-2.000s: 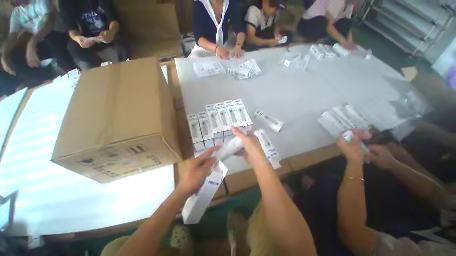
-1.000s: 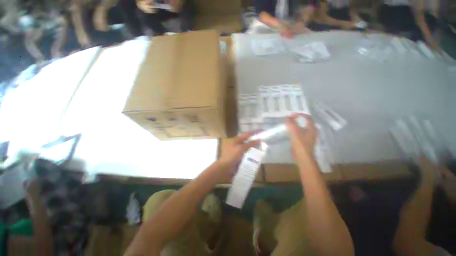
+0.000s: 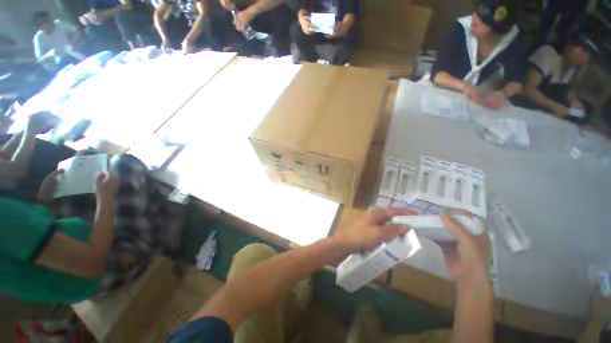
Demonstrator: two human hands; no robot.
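My left hand (image 3: 368,231) holds a small white carton (image 3: 379,262) that slants below it, its end facing up right. My right hand (image 3: 467,242) holds a slim whitish item (image 3: 435,226) that lies across between both hands, its left end at my left fingers. I cannot tell whether this is a wrapped item or a carton. Just beyond, stacked white cartons (image 3: 442,185) stand upright in a tight block, partly hidden by my hands. A single carton (image 3: 510,226) lies right of the stack.
A large brown cardboard box (image 3: 321,114) stands left of the stack on the white-covered table (image 3: 221,154). Leaflets or film (image 3: 504,131) lie at the far right. A person in green (image 3: 53,241) sits at left holding a white sheet (image 3: 82,175). Other people sit around the table.
The view has swung left, so the box and stack appear further right. The carton in my left hand has tilted from steep to flatter. The slim item stays between my hands.
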